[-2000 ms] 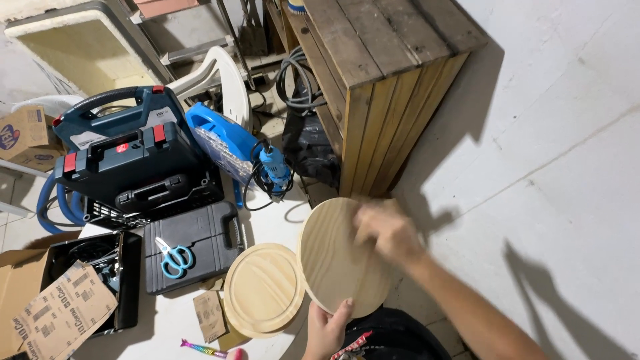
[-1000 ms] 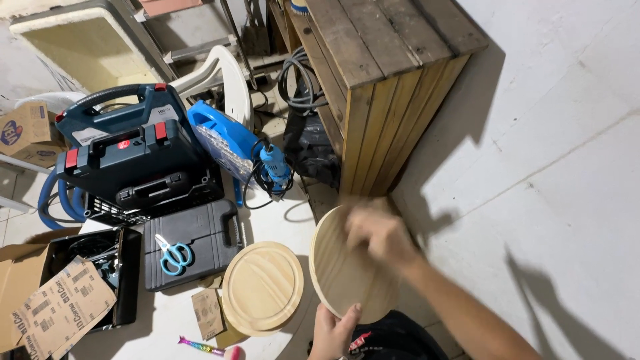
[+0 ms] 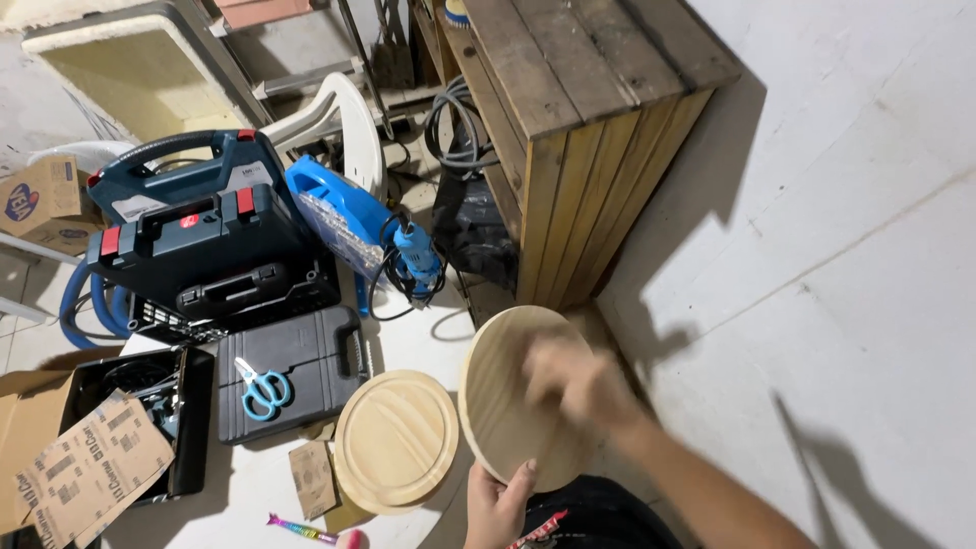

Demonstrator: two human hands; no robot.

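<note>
My left hand [image 3: 499,499] grips the lower edge of a round wooden board [image 3: 496,396], its thumb on the face, and holds it tilted above my lap. Against the upper right of that face is my right hand [image 3: 572,381], blurred by motion; whether it holds anything is hidden. A second round wooden board [image 3: 396,438] with a grooved rim lies on the white table [image 3: 252,488]. Beside it are pieces of sandpaper [image 3: 311,479], brown side up, and a brush with a multicoloured handle [image 3: 305,528].
Scissors with blue handles [image 3: 265,393] rest on a dark tool case [image 3: 305,351]. Behind stand larger tool cases [image 3: 191,236] and a blue rotary tool [image 3: 417,255] with its cord. Printed sheets [image 3: 99,465] lie over a black box at left. A wooden slatted shelf [image 3: 595,191] stands ahead.
My right hand has kept moving over the face of the held board, blurred in each frame. The held board has shifted and changed its tilt slightly. The board on the table has stayed put.
</note>
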